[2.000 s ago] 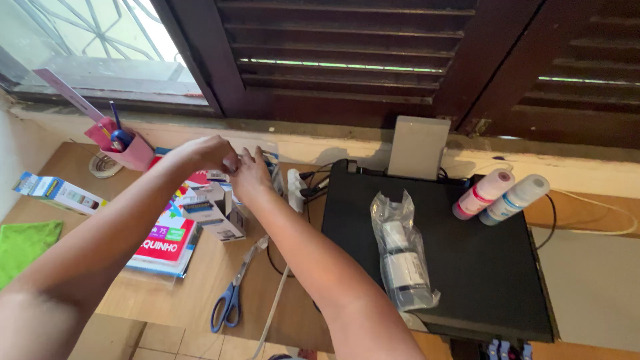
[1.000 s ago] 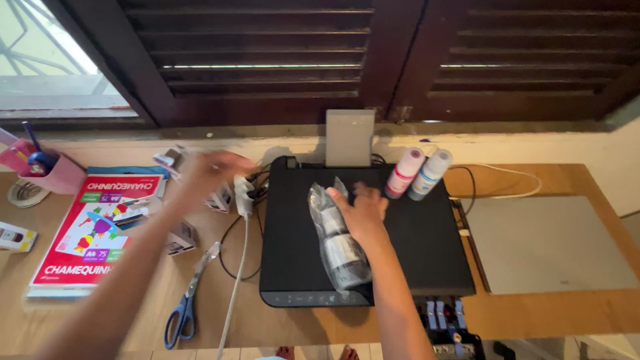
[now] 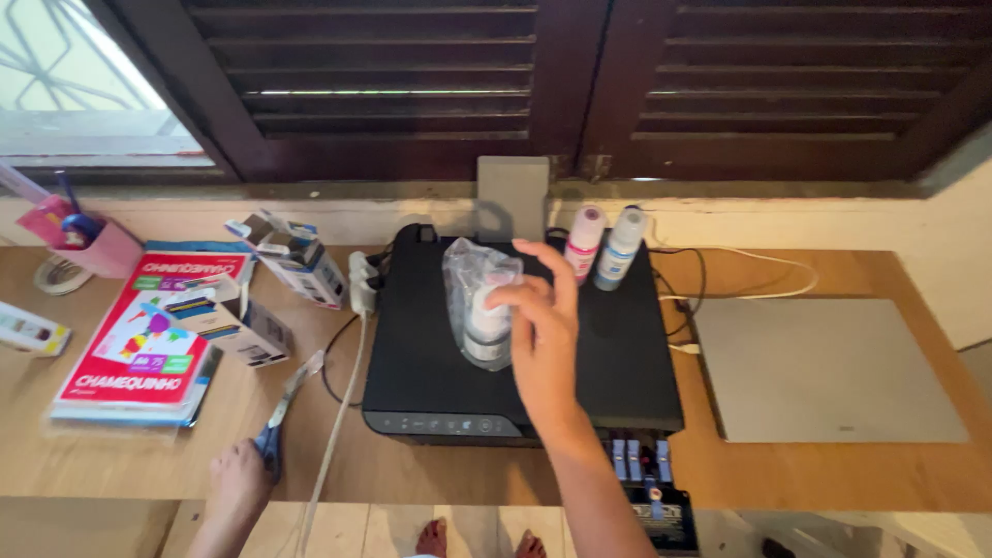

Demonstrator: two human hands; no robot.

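My left hand (image 3: 242,474) is at the blue handles of the scissors (image 3: 275,422) near the desk's front edge, its fingers around or on them; the grip is partly hidden. Over the black printer (image 3: 434,387), my right hand (image 3: 542,318) has its thumb and fingers at the upper part of an ink bottle in a clear plastic bag (image 3: 484,341), which appears upright on the lid. Whether the fingers press on it is not plain. Behind that hand stand a magenta-labelled ink bottle (image 3: 585,240) and a cyan-labelled ink bottle (image 3: 620,252).
Opened ink boxes (image 3: 306,267) (image 3: 248,329) and a red paper pack (image 3: 124,368) lie left of a white power strip (image 3: 363,283). A pink pen cup (image 3: 108,252) and tape roll (image 3: 62,275) are farther left. A closed laptop (image 3: 829,372) lies right, beside cables. Small ink tanks (image 3: 639,461) show below the printer.
My left hand has come down toward me to the scissors. The bagged bottle, lying on the printer lid before, now looks upright. One box has moved away from the paper pack, near the wall.
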